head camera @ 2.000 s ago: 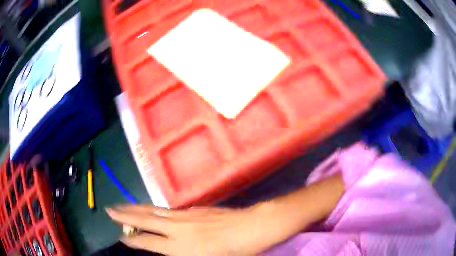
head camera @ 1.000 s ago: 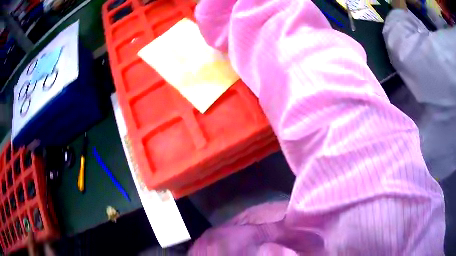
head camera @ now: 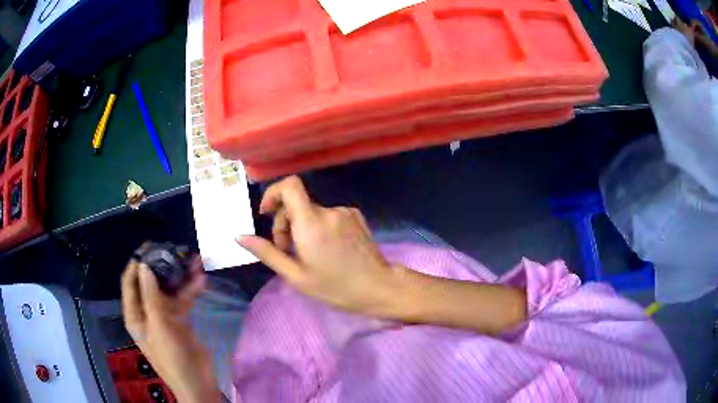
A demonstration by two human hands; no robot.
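My left hand (head camera: 161, 315) is at the lower left, somewhat blurred, its fingers around a small black rounded unit (head camera: 167, 266). My right hand (head camera: 319, 248) is bare, beside the lower end of the liner sheet; its thumb is apart from its curled index finger, with nothing visible between them. The white liner sheet (head camera: 224, 228) has rows of small tan rectangles (head camera: 197, 110) along its upper part; its bare lower end hangs over the bench edge. The sheet lies along and partly under the stack of red foam trays (head camera: 378, 86).
A blue stick (head camera: 151, 126), a yellow-handled tool (head camera: 104, 123) and a crumpled scrap (head camera: 135, 194) lie left of the liner. A filled red tray (head camera: 31, 173) is far left. A machine panel (head camera: 49, 346) and small red tray (head camera: 134, 368) are below. Another person's sleeve (head camera: 681, 102) is at right.
My right forearm has come back from over the foam trays, and its hand now shows by the liner. My left hand has come from the filled tray with a black unit. The view has shifted downward.
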